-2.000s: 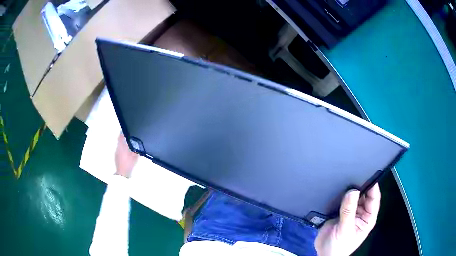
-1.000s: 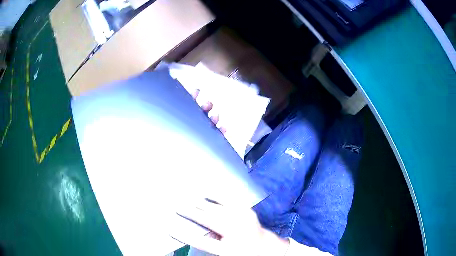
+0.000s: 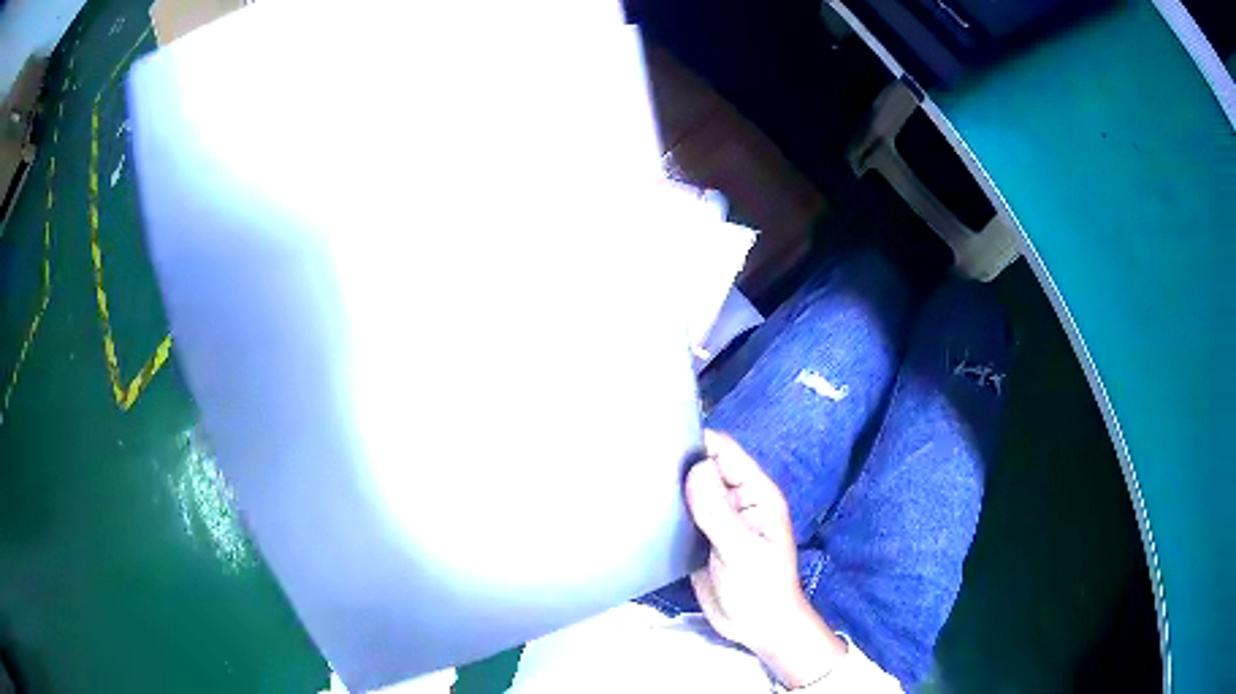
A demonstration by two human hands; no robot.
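Note:
A large thin sheet (image 3: pixel 271 407) is tilted up in front of me and glares white over most of its face, with blue-grey edges. My right hand (image 3: pixel 743 542) pinches its lower right edge, thumb on the near face. My left hand is not visible; a bit of white sleeve shows below the sheet's lower left corner. Paler white sheets (image 3: pixel 718 258) stick out behind the sheet's right edge, beside my knee.
My jeans-covered legs (image 3: pixel 868 434) are right of the sheet. A green-topped bench (image 3: pixel 1098 244) curves along the right, with dark items at its far end. A pale stool (image 3: pixel 949 231) stands beneath it. A brown carton (image 3: pixel 752 163) is behind the sheet. Yellow tape marks the green floor at left.
The framed dark panel seen two seconds ago is no longer in view. Since one second ago the glaring sheet has risen and covers more of the view, and my right hand has moved to its right edge.

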